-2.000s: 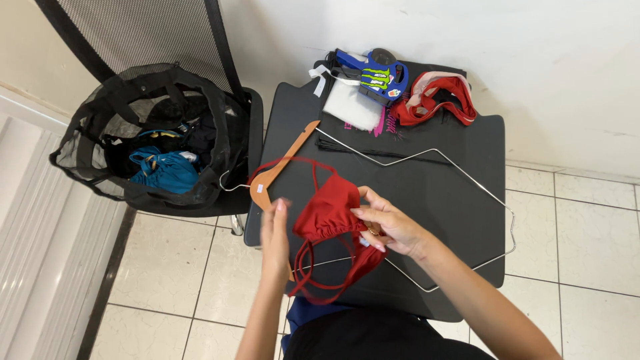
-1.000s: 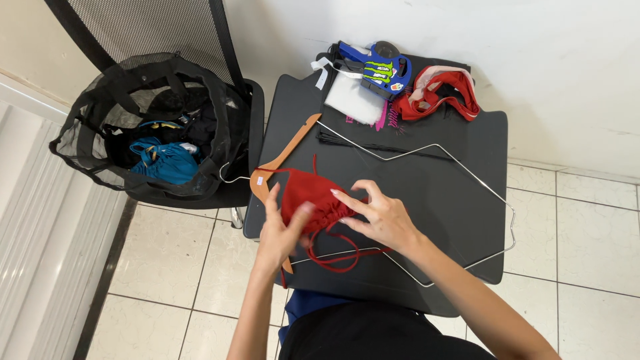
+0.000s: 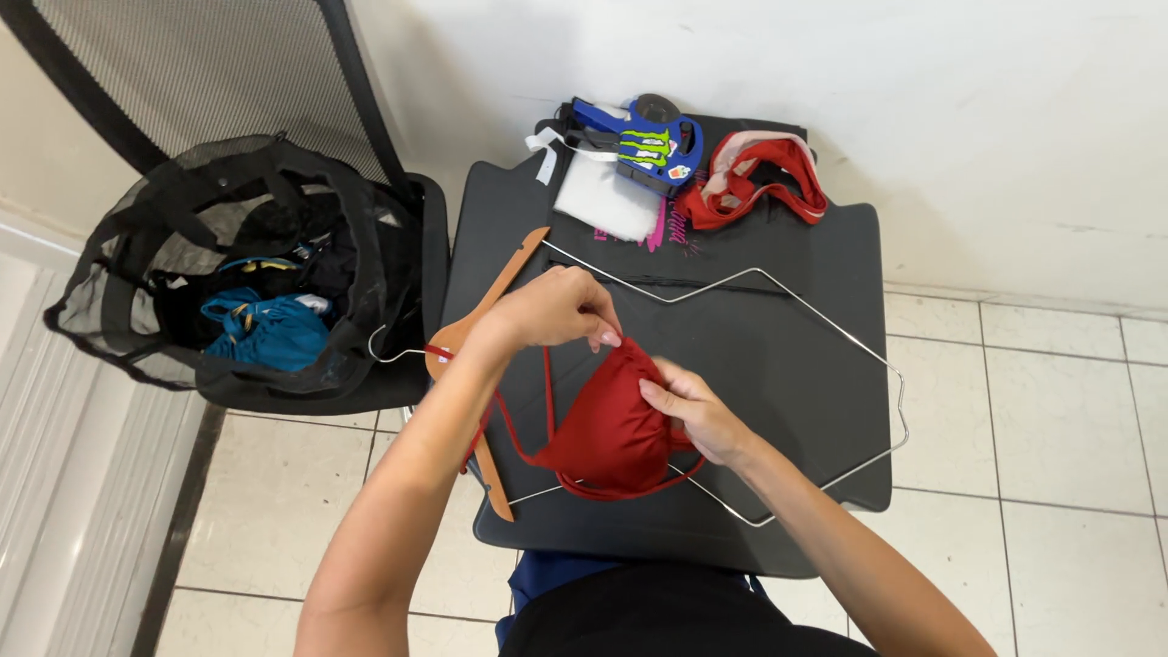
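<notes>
A red bikini top (image 3: 610, 420) with thin straps is held up over the black table. My left hand (image 3: 568, 308) pinches its upper corner between thumb and fingertips. Lower and to the right, my right hand (image 3: 698, 411) grips the gathered edge, thumb in front. Beneath the straps lies a wooden hanger (image 3: 493, 297) with a metal hook, its middle partly behind my left forearm. From the hanger a bent wire frame (image 3: 826, 316) spreads across the table, passing under the red cloth.
Against the wall, the black table (image 3: 821, 401) bears a blue tape dispenser (image 3: 657, 146), a white pad (image 3: 607, 193), a red and pink garment (image 3: 794, 187) and black packaging. Left, a black mesh basket (image 3: 119, 301) with a teal garment (image 3: 274, 333) stands on a mesh-backed chair (image 3: 237, 73).
My left hand has moved up and right, from the red cloth's left side to its upper corner, which it now pinches. My right hand has moved lower on the cloth.
</notes>
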